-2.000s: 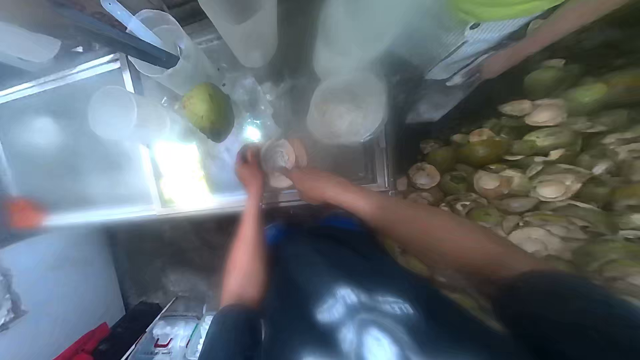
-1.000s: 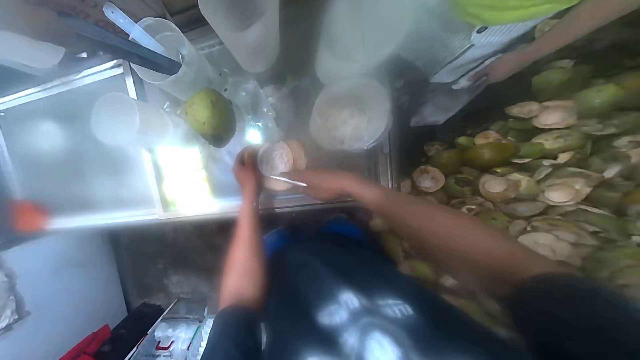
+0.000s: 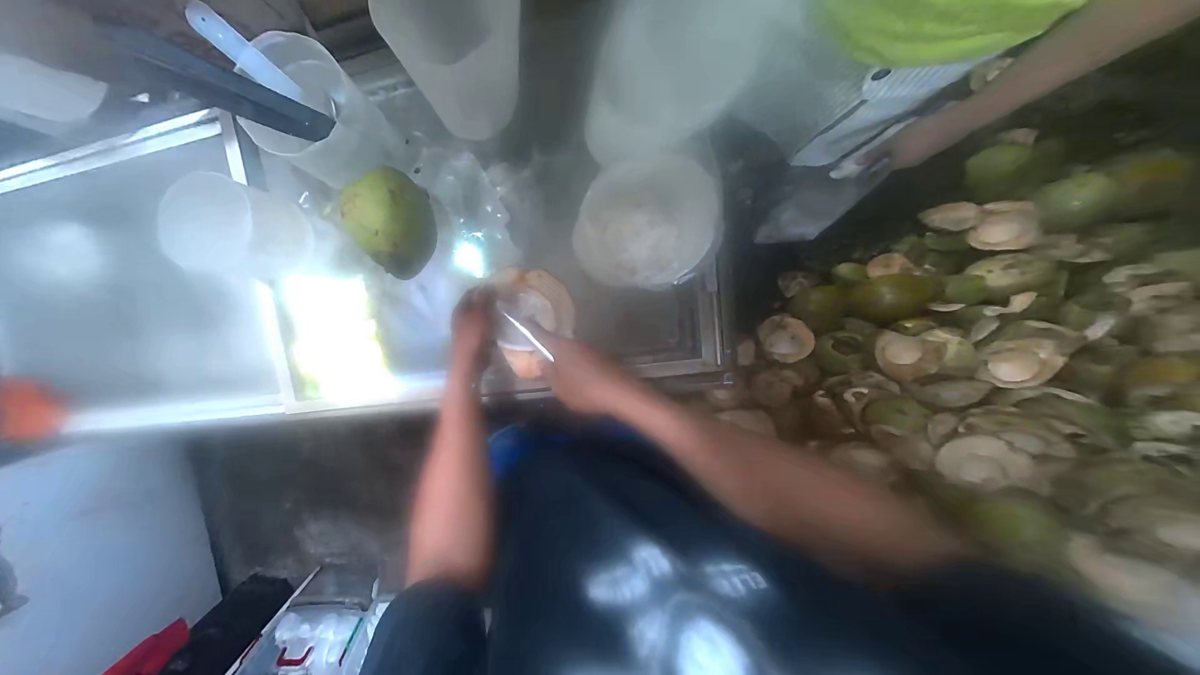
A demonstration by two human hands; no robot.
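An opened coconut with pale flesh lies at the front edge of the metal counter. My left hand is against its left side; blur hides whether the fingers grip it. My right hand is closed on a thin metal utensil, perhaps a spoon or knife, whose end points into the coconut's opening. A whole green coconut sits behind and left of my hands. Clear plastic bags lie beside it, and a round tub with whitish contents stands to the right.
A pile of coconut husks fills the right side. A co-worker's hand holds a pale object at the upper right. A plastic pitcher with a light-blue handled utensil and a cup stand at left. A dark bar crosses the upper left.
The metal utensil in my right hand has changed its slant: it lay nearly level across the coconut a second ago and now tilts up to the left. The green coconut has stayed put.
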